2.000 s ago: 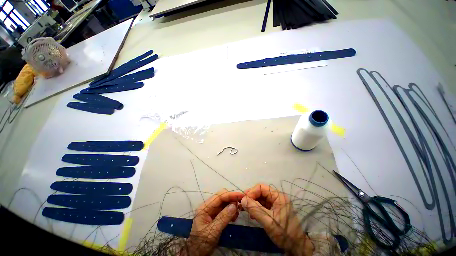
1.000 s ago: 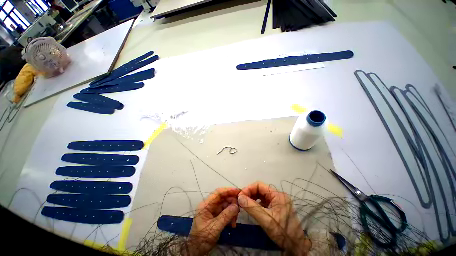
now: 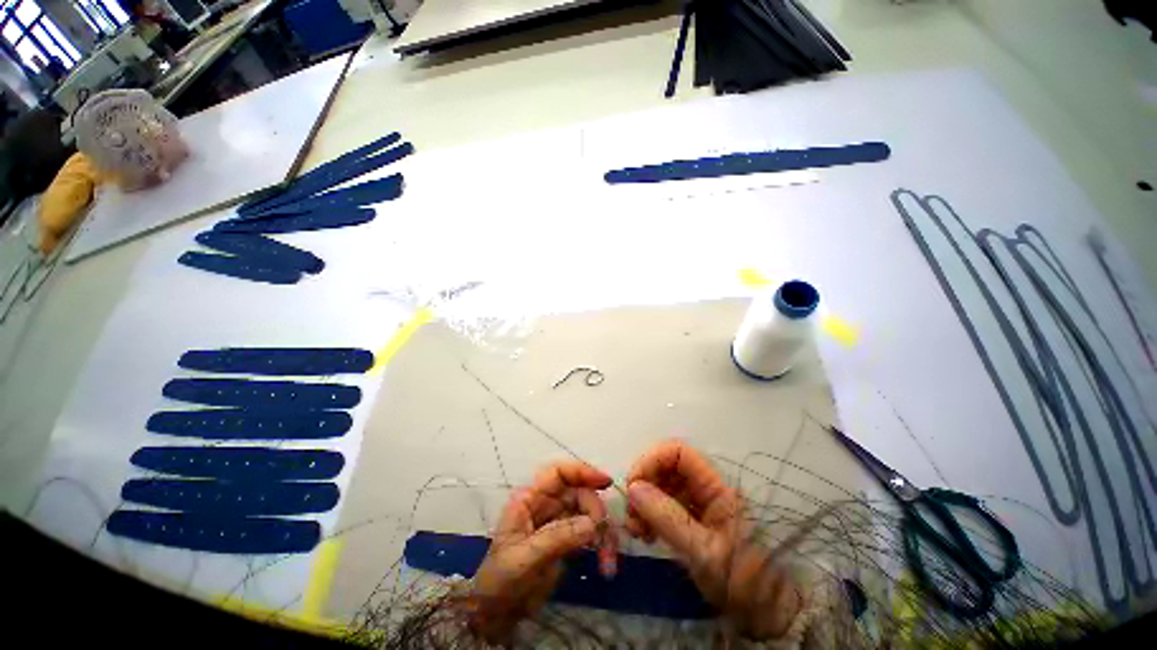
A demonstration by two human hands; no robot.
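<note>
My left hand and my right hand are close together over the near edge of the beige sheet. Their fingertips are slightly apart. Each hand pinches at a fine dark thread that runs up and left from the fingers; a needle cannot be made out. A navy strap lies flat under both hands, its middle partly covered by them. Many fine dark thread tails lie along the near edge and over my wrists. A short curled thread lies alone on the sheet.
Scissors lie at the right, points toward the sheet. A white thread cone stands behind them. Grey loops lie far right. Navy tabs are rowed at left, others fanned behind. One tab lies top centre, near black strips.
My fingertips have moved slightly apart, and my right hand has risen a little. My left fingers are more spread. The whole view has shifted slightly.
</note>
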